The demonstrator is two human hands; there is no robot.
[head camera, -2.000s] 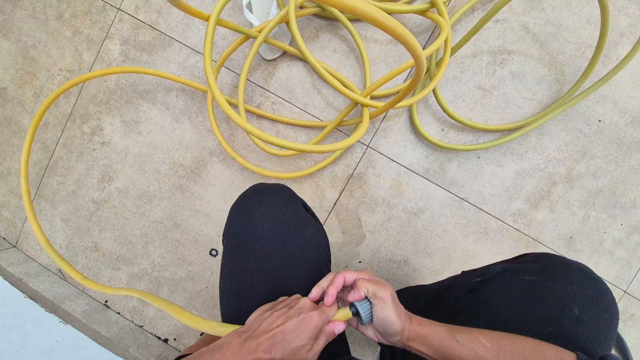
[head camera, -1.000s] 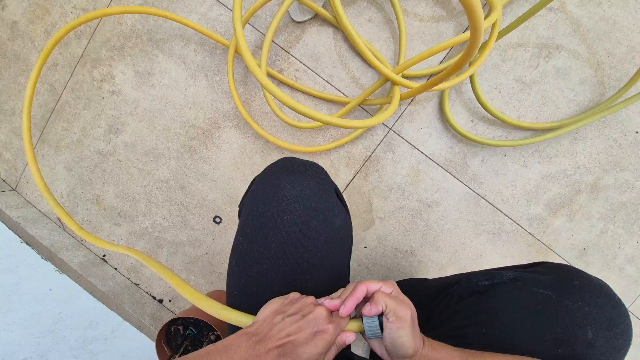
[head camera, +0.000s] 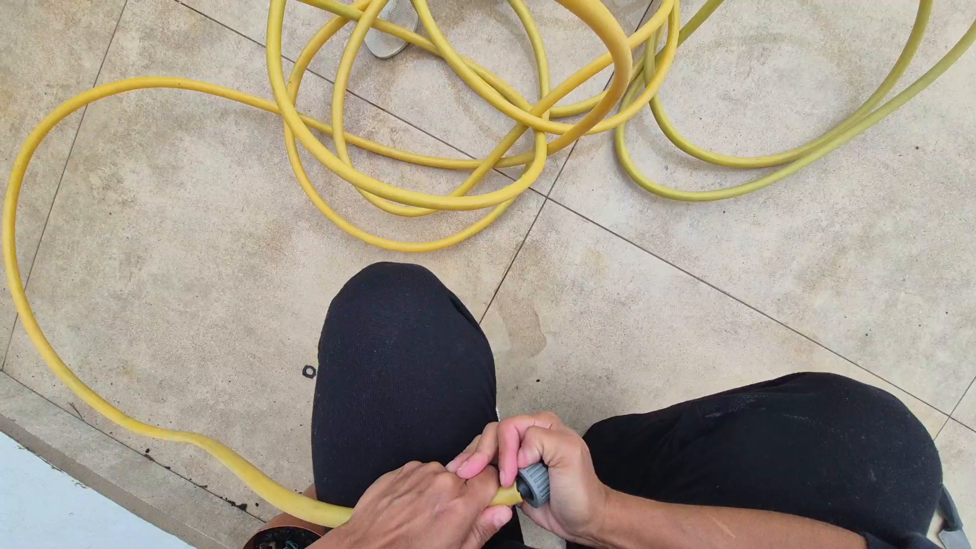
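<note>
A yellow garden hose runs in from the lower left, its end between my two hands. Near that end my left hand is closed around the hose. A grey ribbed hose connector sits at the hose's end, with my right hand gripping it. Fingers of both hands touch each other. How far the hose goes into the connector is hidden by my fingers. The rest of the hose lies in tangled loops ahead of my knees.
Beige floor tiles lie beneath. A small dark ring or nut rests left of my knee. A brown plant pot stands at the bottom left, near a low ledge. A partly seen metal tool is at the lower right.
Both hands keep their hold on the hose end and connector, with only small shifts of the fingers.
</note>
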